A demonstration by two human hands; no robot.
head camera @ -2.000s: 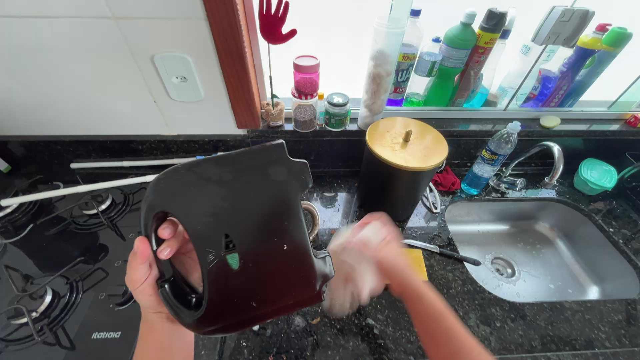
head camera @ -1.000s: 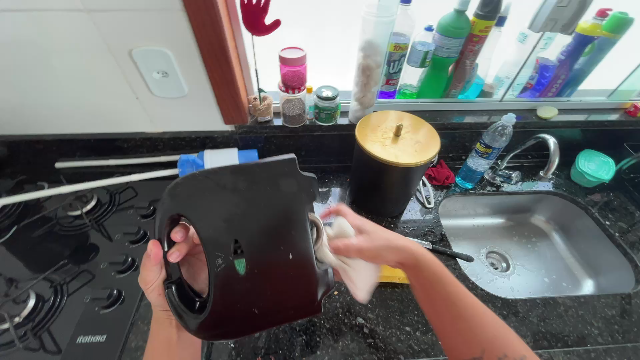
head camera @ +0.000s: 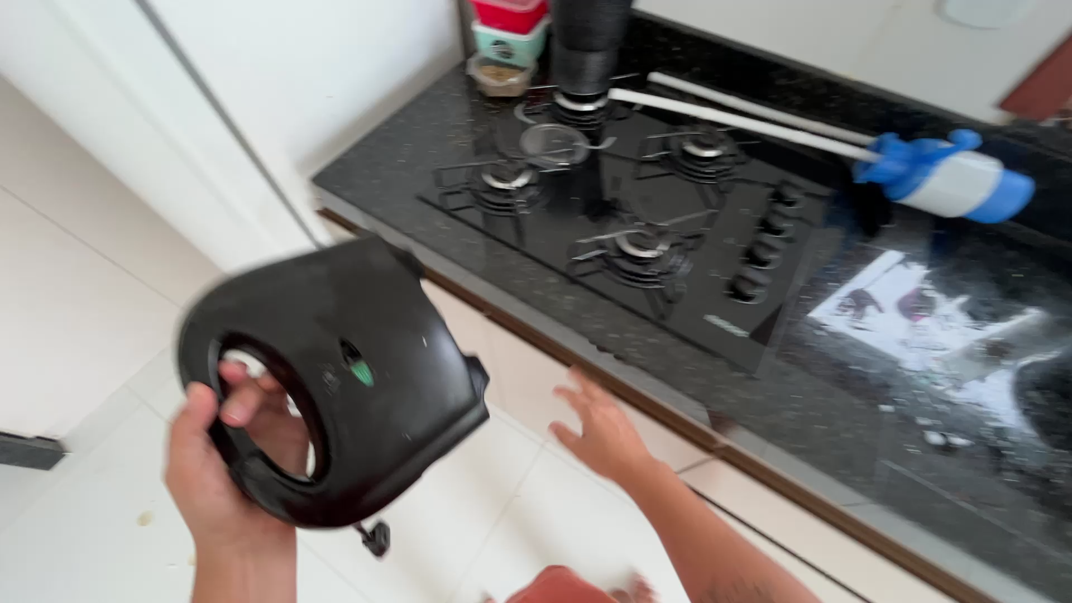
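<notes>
A black sandwich maker (head camera: pixel 377 335) with a looped handle is held up over the floor at the left. My left hand (head camera: pixel 226 452) grips it by that handle, fingers through the opening. Its plug (head camera: pixel 377 538) dangles below the lower edge. To the right of the appliance, my right hand (head camera: pixel 599 427) is in the air beside the counter's front edge, fingers spread and holding nothing. No cloth shows in this view.
A black gas cooktop (head camera: pixel 695 201) is set into the dark granite counter (head camera: pixel 536 310). A blue and white water pump (head camera: pixel 955 180) with white tubes lies across its back. Stacked containers (head camera: pixel 509 42) stand in the far corner. The right part of the counter is wet.
The view has swung far left, from the sink to the cooktop and floor. My right hand has let go of the white cloth it held. My left hand still holds the sandwich maker.
</notes>
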